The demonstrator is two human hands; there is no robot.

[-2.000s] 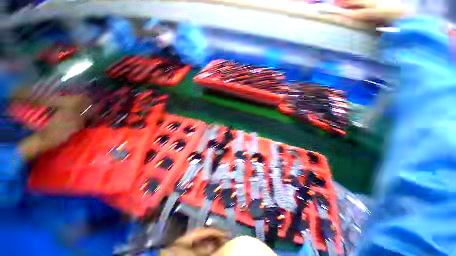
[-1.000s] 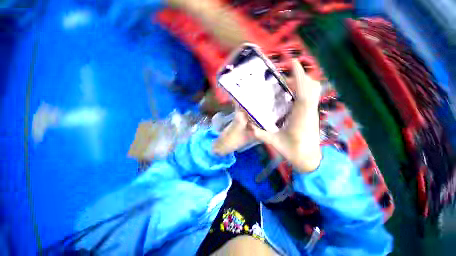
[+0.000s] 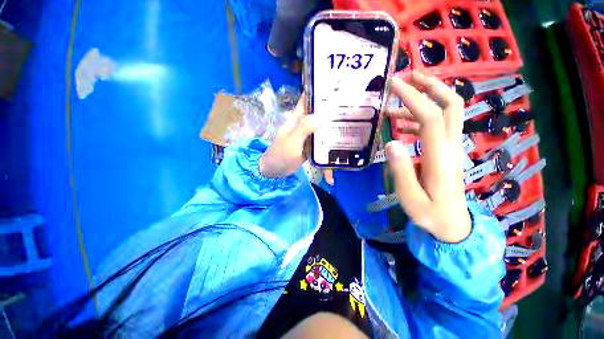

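Observation:
A smartphone [image 3: 351,93] is held upright above the lap, its lit screen showing 17:37. My left hand [image 3: 289,142] holds it by its left edge and lower side; part of the hand is hidden behind the phone. My right hand [image 3: 434,155] is raised just right of the phone, empty, with its fingers apart. Its fingertips are close to the phone's right edge; I cannot tell if they touch it. Both sleeves are light blue.
Right of the phone, red trays [image 3: 526,198] hold watch heads [image 3: 468,48] and grey-strapped watches [image 3: 501,159]. More red trays [image 3: 591,40] lie at the far right. A cardboard box [image 3: 220,119] and crumpled clear film [image 3: 261,112] are left of my left hand.
The blurred tray view gave way to the lap and phone. Since one second ago, the phone has turned upright and my right hand has come off it, fingers spread.

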